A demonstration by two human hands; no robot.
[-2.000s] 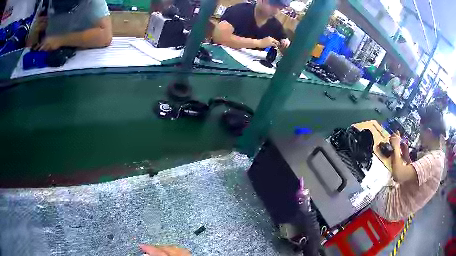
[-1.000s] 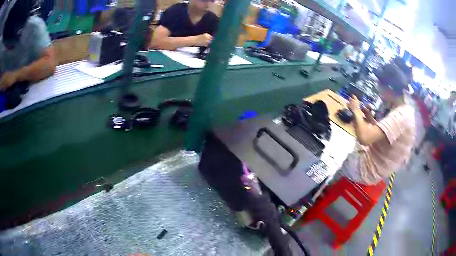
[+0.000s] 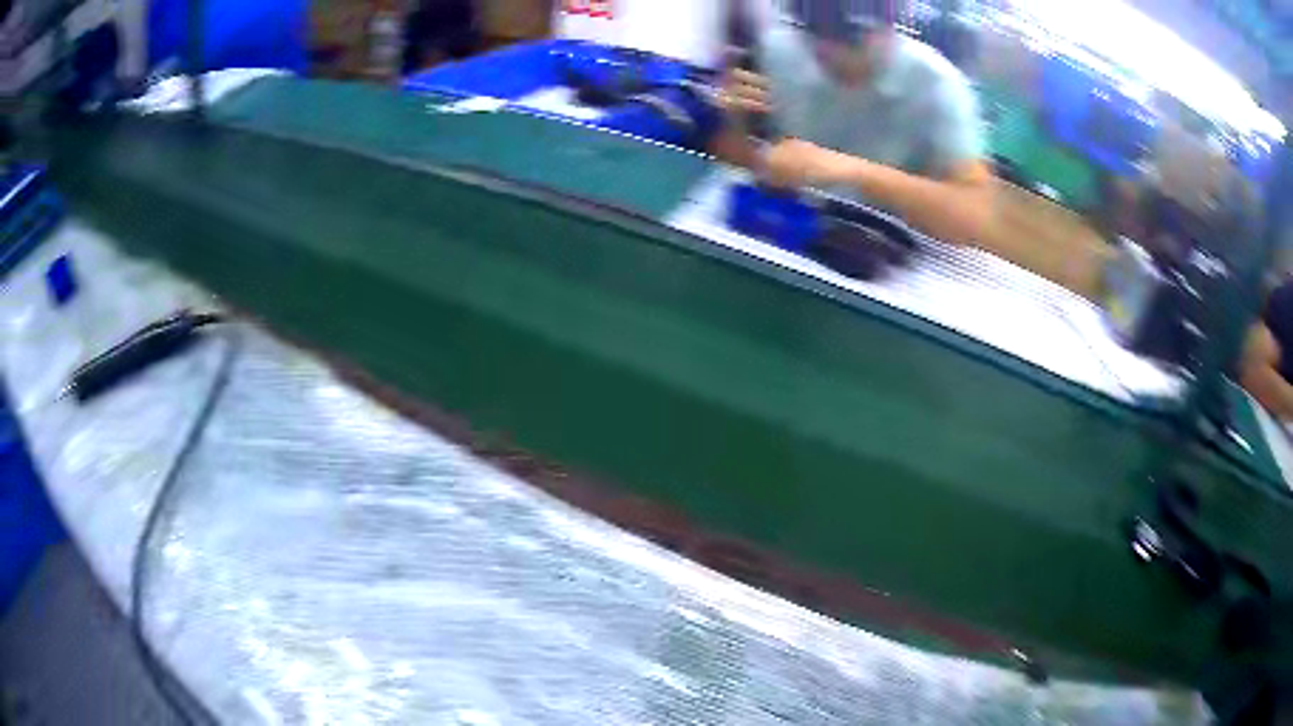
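Neither of my hands is in the picture. Nearest in front of me is the bench [image 3: 426,582] with its whitish plastic cover, blurred. A black stick-shaped tool [image 3: 135,355] with a thin tip lies at the bench's far left, and its cable [image 3: 156,518] runs down towards the bottom edge. Black headphones [image 3: 1184,546] lie on the green conveyor [image 3: 709,383] at the right, blurred and partly cut into by dark shapes.
A small blue piece [image 3: 61,280] lies at the far left of the bench. Across the conveyor a person [image 3: 893,142] in a light top sits with dark items and a blue item [image 3: 773,216] before them. A blue tray [image 3: 567,88] stands behind. Part of another person shows at the right edge.
The view has swung left. The black box, its pink-tipped tool and the red stool have left the picture, and so has the fingertip at the bottom edge. The black tool and its cable have come in.
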